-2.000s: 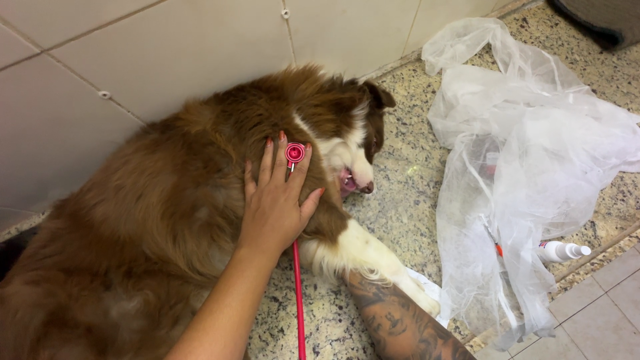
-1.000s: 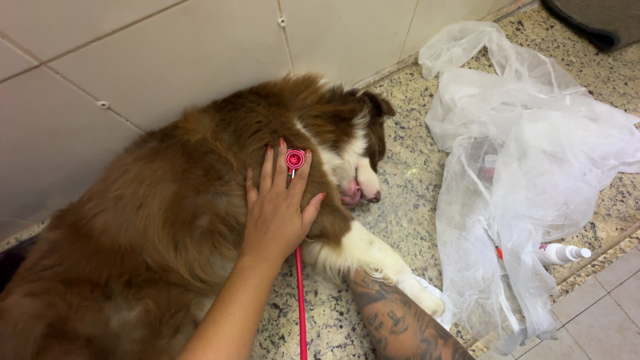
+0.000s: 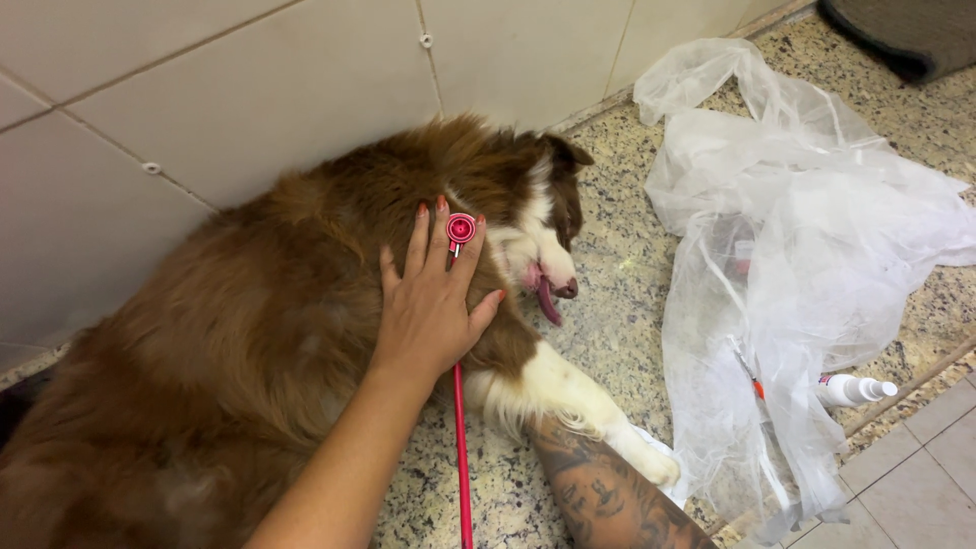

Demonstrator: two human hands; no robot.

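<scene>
A brown and white dog lies on its side on the speckled stone surface, its tongue hanging from its mouth. My left hand rests palm down on the dog's shoulder and chest area. Between its index and middle fingers it holds the red stethoscope chest piece against the fur. Red stethoscope tubing runs from under the hand to the bottom edge. My tattooed right forearm reaches under the dog's white foreleg. The right hand is hidden there.
Crumpled translucent white sheeting lies right of the dog, with a syringe and a small white bottle by it. A tiled wall stands behind the dog. A dark mat is at upper right. Floor tiles show at lower right.
The dog's tongue now hangs out past its lips; one second ago it did not. My left hand stays on the fur with the chest piece, and my right forearm stays under the foreleg.
</scene>
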